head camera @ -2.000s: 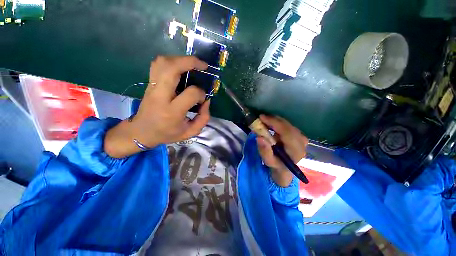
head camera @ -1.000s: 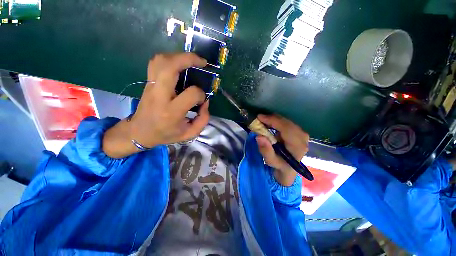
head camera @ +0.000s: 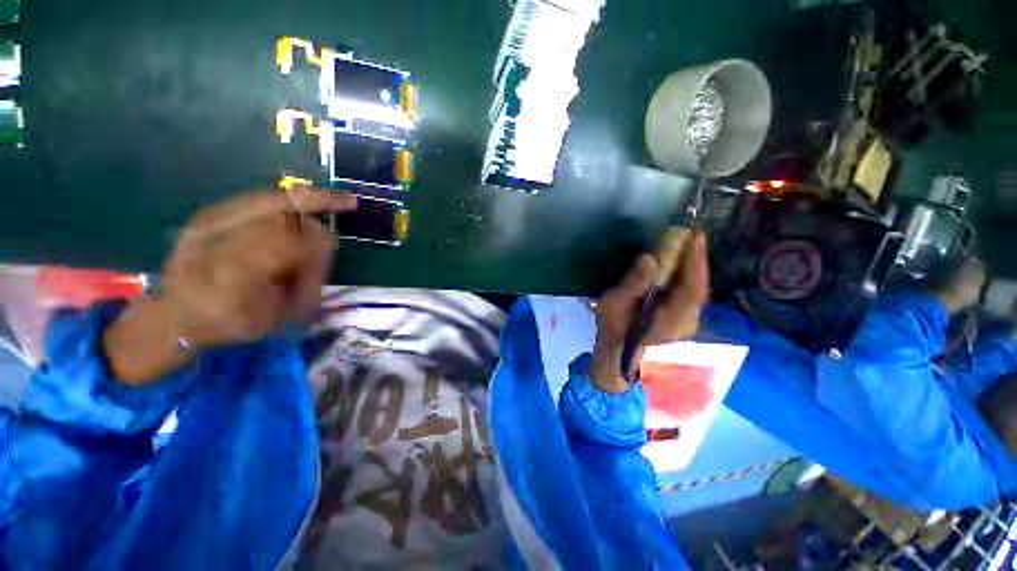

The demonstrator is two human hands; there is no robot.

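Three dark LCD modules lie in a column on the green mat, the top one (head camera: 368,89) and middle one (head camera: 366,160) uncovered, the lowest (head camera: 374,219) partly behind my left fingers. Orange strips show at their right ends. My left hand (head camera: 251,262) is blurred, with its index finger at the lowest module; whether it holds anything cannot be told. My right hand (head camera: 664,292) holds the soldering iron (head camera: 672,248) by its tan wrapped grip, tip up at the rim of the whitish-grey tip-cleaning cup (head camera: 669,121).
A stack of LCD modules (head camera: 543,95) lies between the modules and the cup. A black fan (head camera: 790,270) and a red light (head camera: 767,184) are right of the cup. Green boards (head camera: 9,95) lie at the far left edge. Another person's blue sleeve (head camera: 892,379) is at the right.
The view has shifted, so the mat's things sit further left. My right hand has carried the iron from the lowest module to the cup. My left hand has shifted and blurred.
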